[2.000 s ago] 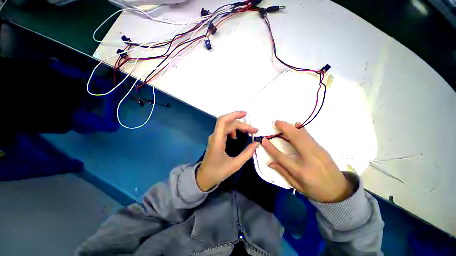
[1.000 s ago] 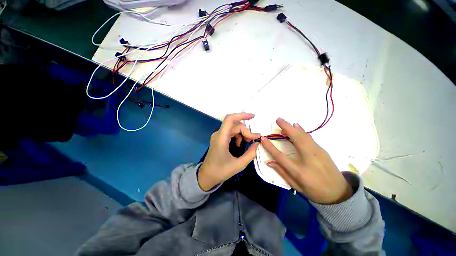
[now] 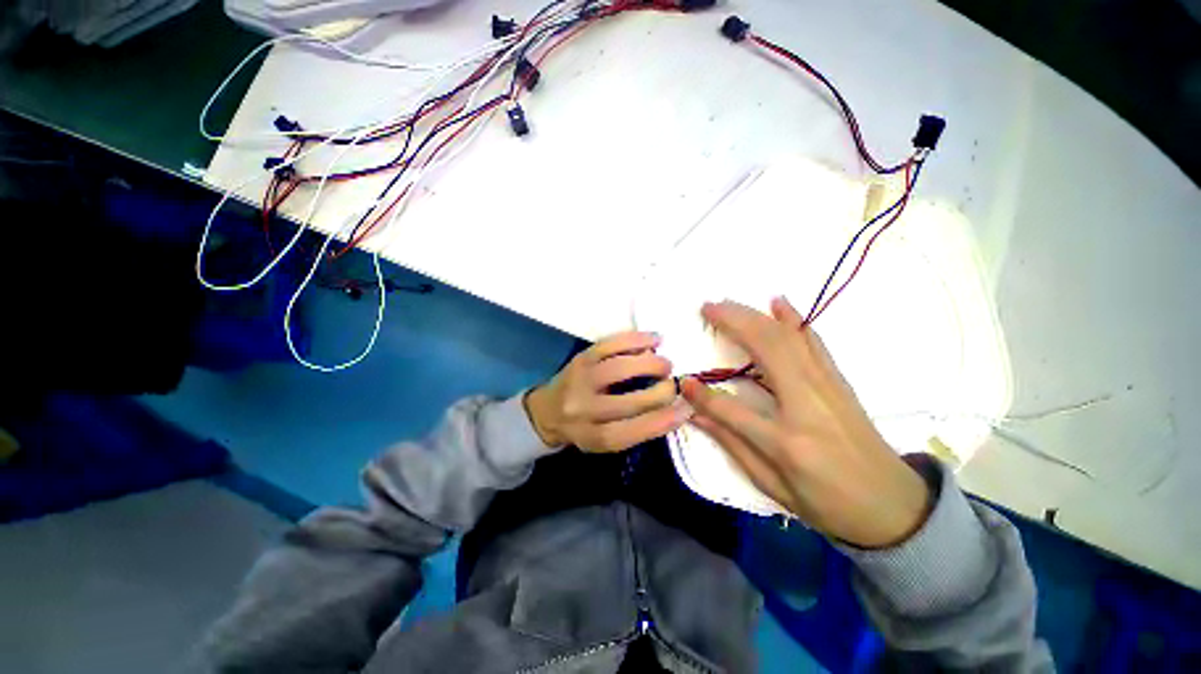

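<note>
The white panel [image 3: 909,342] lies flat at the table edge nearest me. A red and black wire harness [image 3: 867,244] runs over it, with a black connector [image 3: 930,132] past its far rim and another black connector [image 3: 735,28] farther off. My left hand [image 3: 609,395] pinches the harness's near end at the panel's near left rim; a small dark piece shows between the fingertips. My right hand [image 3: 803,428] lies over the panel and pinches the red and black wires beside it. The fingers hide most of that end.
A loose bundle of red and black wires [image 3: 422,125] with black connectors lies at the far left of the white table [image 3: 1054,237]. White cable loops [image 3: 293,329] hang over the edge. Thin pale wires [image 3: 1054,441] lie at the right. White panels [image 3: 310,11] show at the top left.
My left hand has closed more around the wire end. The harness's far part and its connector have swung to the right. The view has shifted slightly.
</note>
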